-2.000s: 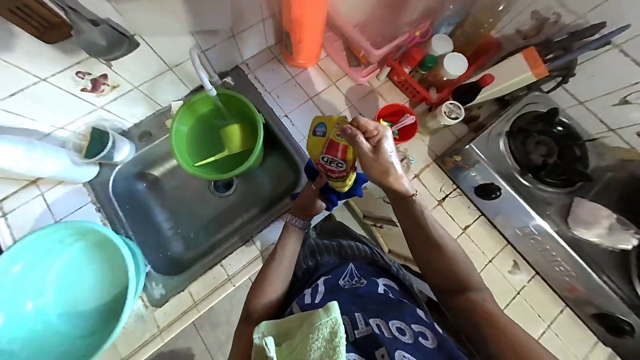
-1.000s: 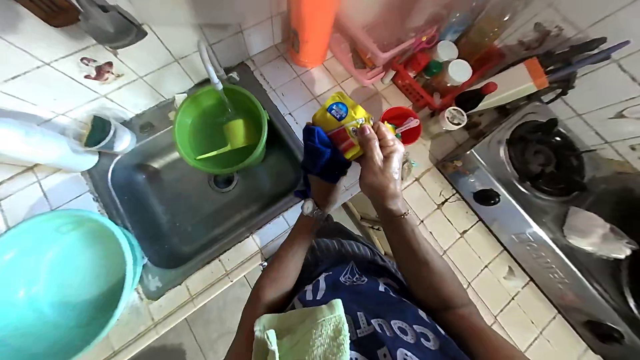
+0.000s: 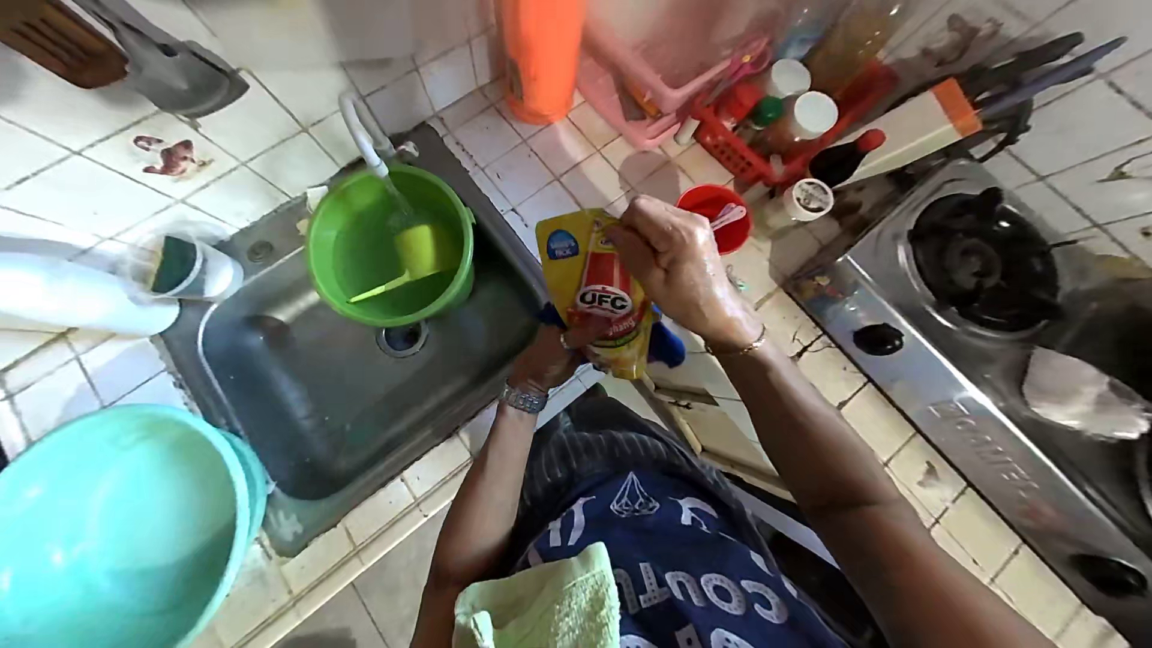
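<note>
A yellow UFC sauce pouch [image 3: 601, 286] is held upright over the counter edge, just right of the sink. My left hand [image 3: 560, 353], wearing a metal watch, grips its lower part, with a blue cloth [image 3: 666, 346] partly showing behind the pouch. With bent fingers my right hand [image 3: 673, 261] pinches the pouch's upper right edge. Left of the hands, a green basin [image 3: 346, 243] holding water and a yellow-green dipper [image 3: 416, 254] stands in the steel sink [image 3: 297, 423] under the faucet [image 3: 364, 135]. A red cup [image 3: 720, 202] with a spoon stands behind my right hand.
A large turquoise basin [image 3: 236, 504] sits at the left. A cup with a sponge [image 3: 175, 264] stands beside the sink. At the right are a gas stove [image 3: 972, 432], a red basket [image 3: 733, 148] with jars, and a dark bottle [image 3: 837, 162]. An orange container [image 3: 543, 63] stands at the back.
The pouch has turned from tilted, with its front partly covered, to upright with its front showing. The blue cloth, bunched at the pouch's left a second ago, now shows mostly behind its lower right side.
</note>
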